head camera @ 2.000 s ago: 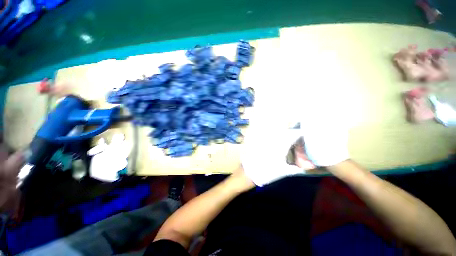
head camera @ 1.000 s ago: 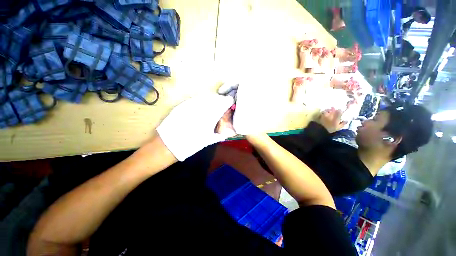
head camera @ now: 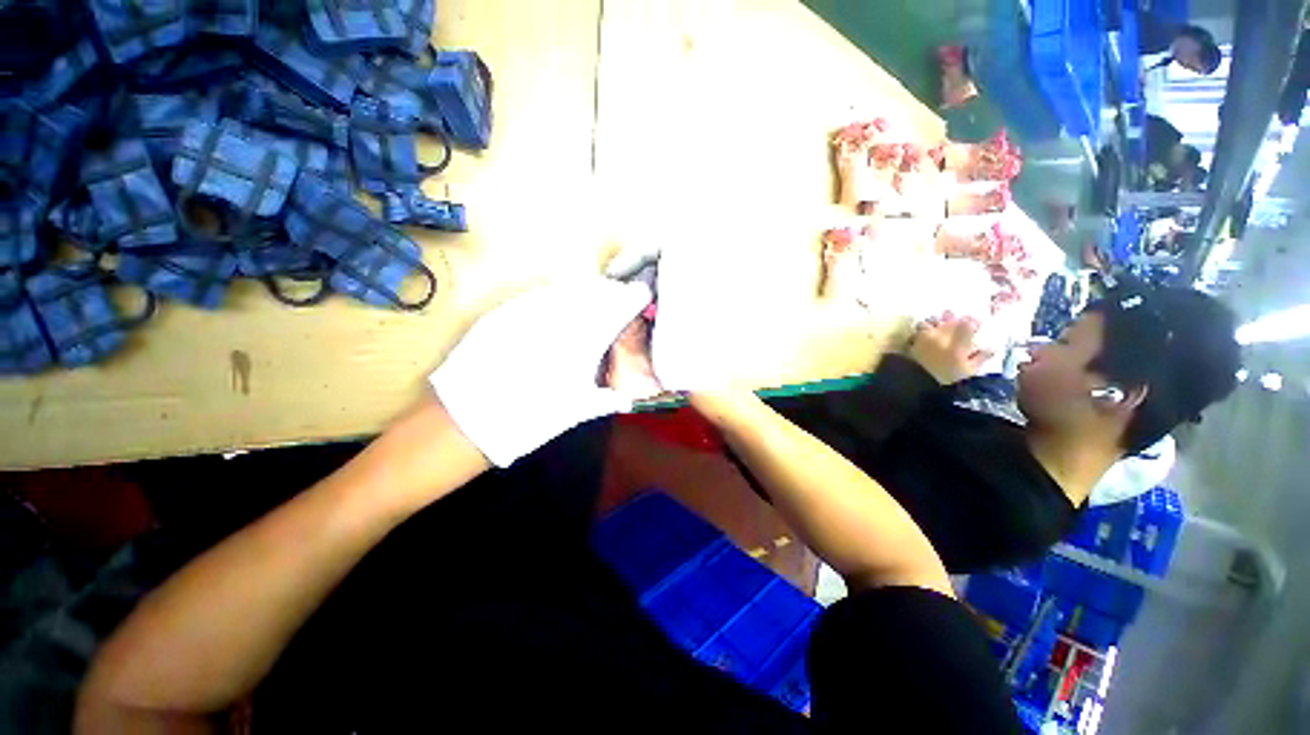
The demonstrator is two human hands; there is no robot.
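My left hand (head camera: 539, 366), in a white glove, is closed around a toy figure (head camera: 629, 356). Only a flesh-pink part and a small red spot of the figure show between the gloves. My right hand (head camera: 697, 323), also gloved, is against the figure from the right; its glove is washed out by glare and its fingers are hard to make out. A grey-blue piece (head camera: 632, 266) shows at the fingertips, partly hidden. A large pile of blue plaid pieces (head camera: 237, 165) with black loops lies at the upper left.
Flesh-coloured figures with red tops (head camera: 898, 172) stand in rows on the tan worktop (head camera: 331, 388) at right. A person (head camera: 1063, 417) in black sits there, a hand near them. Blue crates (head camera: 711, 596) are on the floor; a blue bin (head camera: 1066, 65) is beyond the green belt.
The view has swung right since the earliest frame, bringing the neighbour into view and taking the blue heat gun out. Both hands stay together on the figure, with little change over the last second.
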